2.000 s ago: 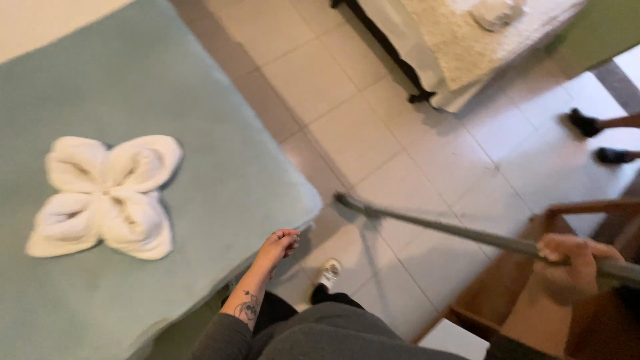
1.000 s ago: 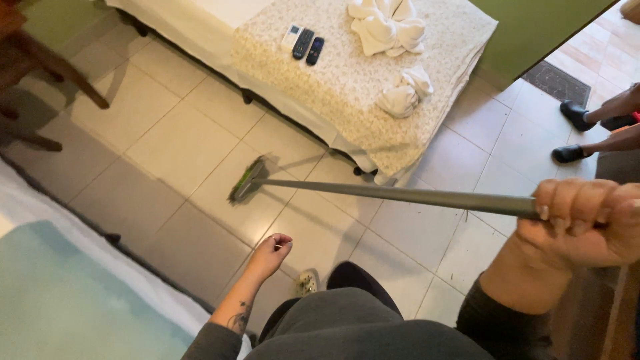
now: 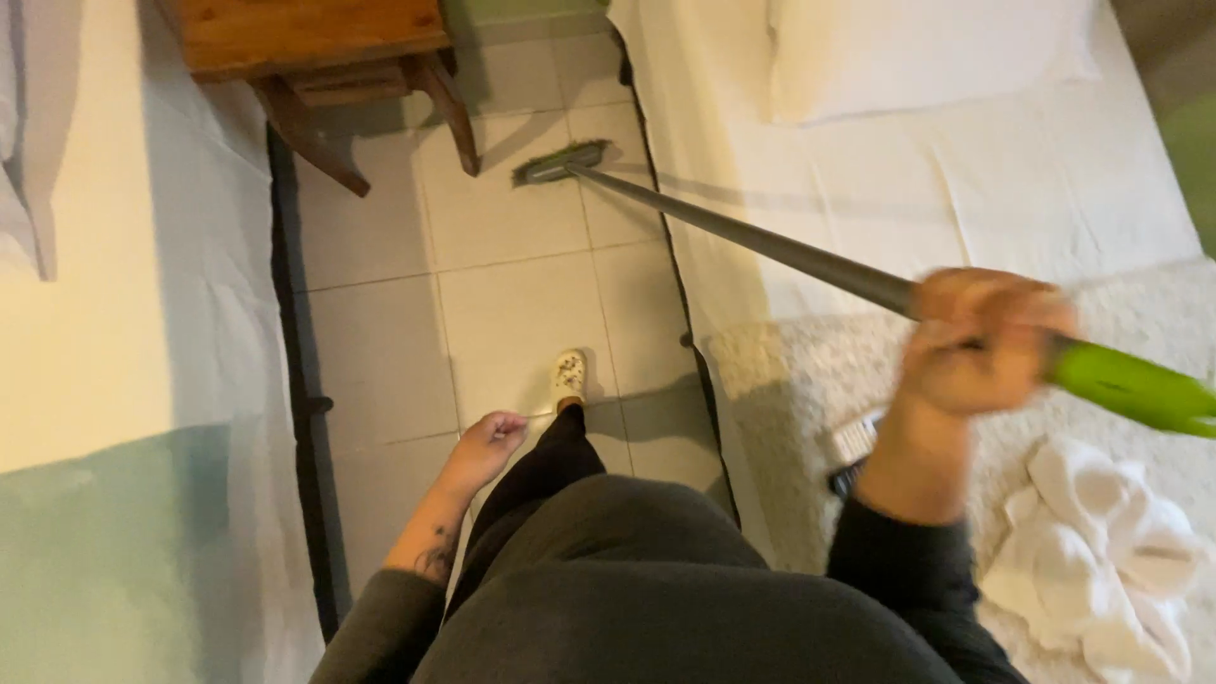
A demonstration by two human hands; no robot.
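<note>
My right hand point(image 3: 988, 337) is closed around the grey handle of a broom point(image 3: 760, 242), just below its bright green grip end point(image 3: 1130, 385). The handle slants away to the upper left, and the broom head point(image 3: 562, 163) with its bristles rests on the floor tiles near a wooden table's legs. Low over the tiles hangs my left hand point(image 3: 494, 442), fingers loosely curled, with no object visible in it. A light patterned clog point(image 3: 570, 375) is on my foot just beyond that hand.
Beds stand on both sides of the tiled floor point(image 3: 513, 304): one at left point(image 3: 209, 313), another at right point(image 3: 874, 199). The small wooden table point(image 3: 313, 38) is at the upper left. Folded white towels point(image 3: 1092, 560) and partly hidden remote controls point(image 3: 850, 451) lie on the right bed.
The view has swung strongly to the aisle between the beds. The broom head, earlier near the corner of the patterned-cover bed, is now close to the wooden table. My right hand keeps its hold.
</note>
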